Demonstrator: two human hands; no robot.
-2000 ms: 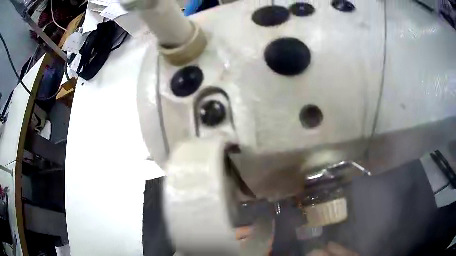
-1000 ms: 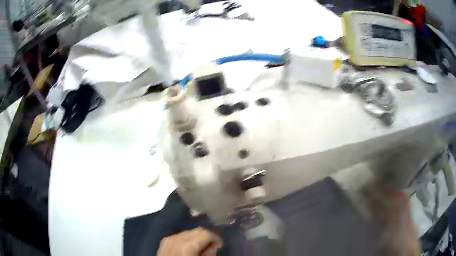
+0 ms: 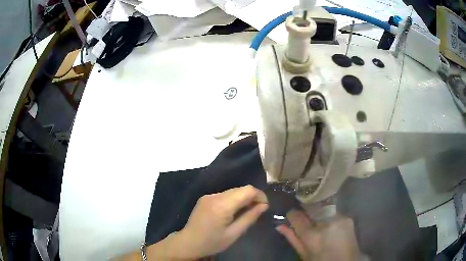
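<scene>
Dark fabric [image 3: 184,193] lies flat on the white table, runs under the sewing machine head [image 3: 276,117] and shows again on its right. The presser foot area is mostly hidden behind the pale curved guard [image 3: 343,158]. My left hand [image 3: 219,219] is left of the needle area, thumb and forefinger pinched together at the fabric. My right hand [image 3: 327,237] is low in front of the head, blurred, with its fingertips on the fabric. A small bright sliver [image 3: 279,217] shows between the two hands. What the right fingertips hold cannot be made out.
A bright blue hose [image 3: 271,30] curves behind the head. Pale papers or cloth [image 3: 179,23] and a black coil [image 3: 121,43] lie at the back left. A beige control panel [image 3: 452,38] is cut off at the right edge. The table's curved edge runs down the left.
The view has shifted, so the head now stands right of centre. My left hand has come to the needle area with fingers pinched. My right hand has moved from the far right to beside it.
</scene>
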